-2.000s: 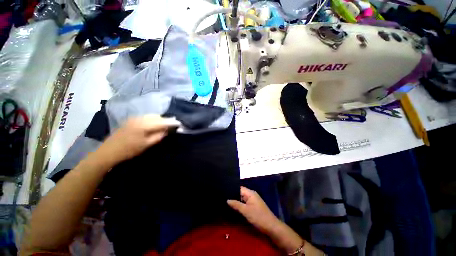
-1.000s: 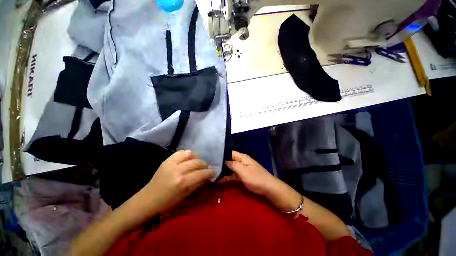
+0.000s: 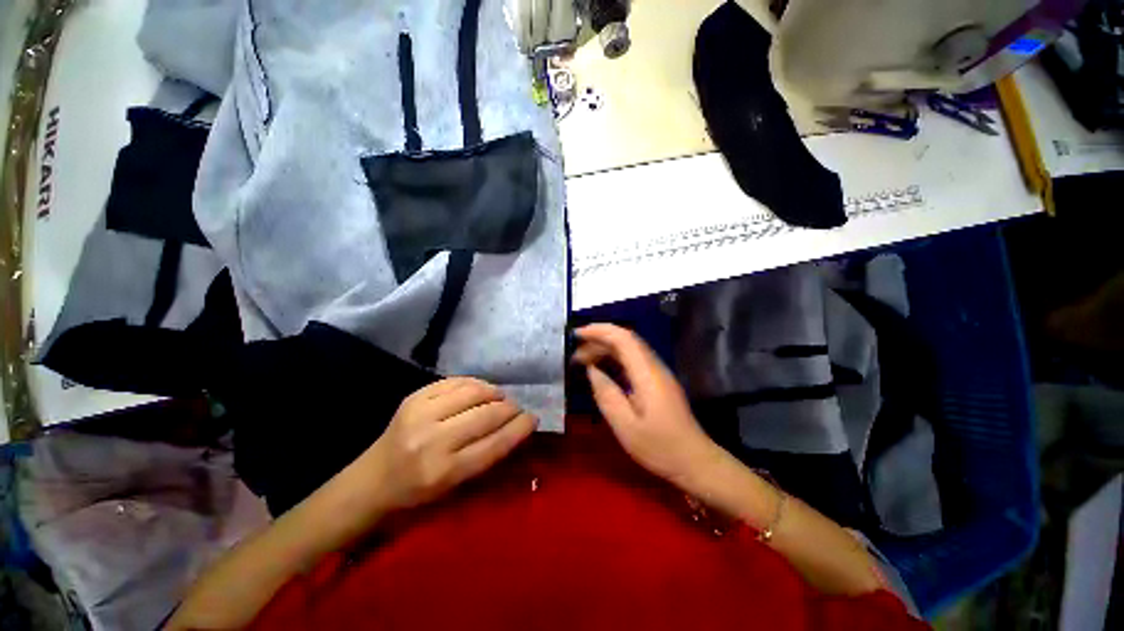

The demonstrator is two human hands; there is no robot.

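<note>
The pale grey garment body panel lies wrong side up from the presser foot down to my lap, with dark seam strips and a black pocket piece on it. Black fabric lies under its lower left. My left hand lies on the panel's bottom edge, fingers together over the cloth; its fingertips' grip is partly hidden. My right hand is at the panel's right edge near the lower corner, with thumb and fingers apart and no cloth seen between them.
The sewing machine stands at the top right. A curved black piece lies under its arm. Thread snips and a yellow stick lie right of it. A blue bin holding cut pieces is below the table edge.
The panel came down flat over my lap, with its pocket piece unfolded. My left hand moved down to its bottom edge. My right hand has just come off the edge and opened.
</note>
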